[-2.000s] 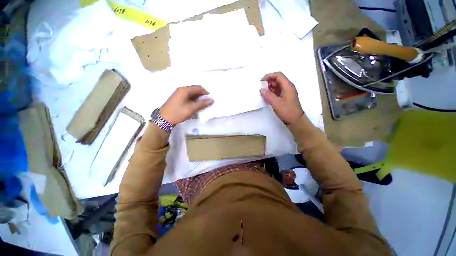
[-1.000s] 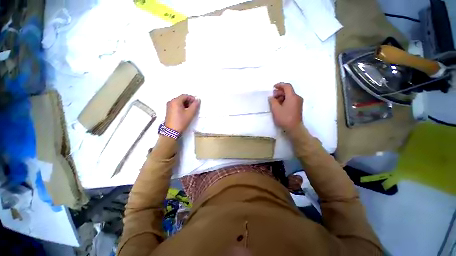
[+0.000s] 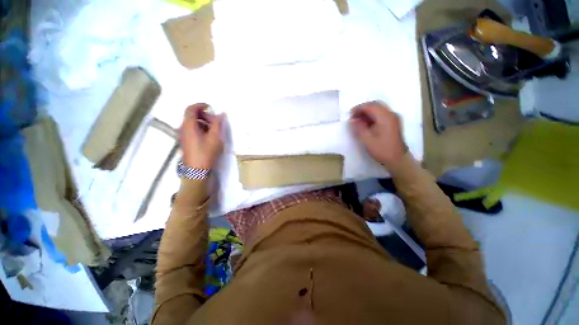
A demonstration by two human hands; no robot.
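A white strip (image 3: pixel 308 110) lies flat on the white table in front of me, its edges faint. A khaki fabric strip (image 3: pixel 291 171) lies parallel to it, nearer my body. My left hand (image 3: pixel 202 134) is at the left, apart from the strip, with fingers curled and thumb near the fingertips; whether it holds anything thin cannot be told. My right hand (image 3: pixel 379 131) is just right of the white strip, blurred, with fingers bent; its fingertips are partly hidden. A khaki strip bundle (image 3: pixel 120 117) and a white-topped strip stack (image 3: pixel 149 166) lie slanted at the left.
White sheets (image 3: pixel 273 32) lie beyond the strip, with a brown holed piece (image 3: pixel 192 39) jutting out. An iron (image 3: pixel 470 58) rests on a metal tray at the right. A large khaki pile (image 3: pixel 60 184) and blue material (image 3: pixel 19 184) are far left. A yellow-green sheet (image 3: pixel 549 165) is right.
Both hands have moved apart, the left one leftward and the right one away from the white strip's end. The white strip now lies flat between them. The camera view has shifted slightly.
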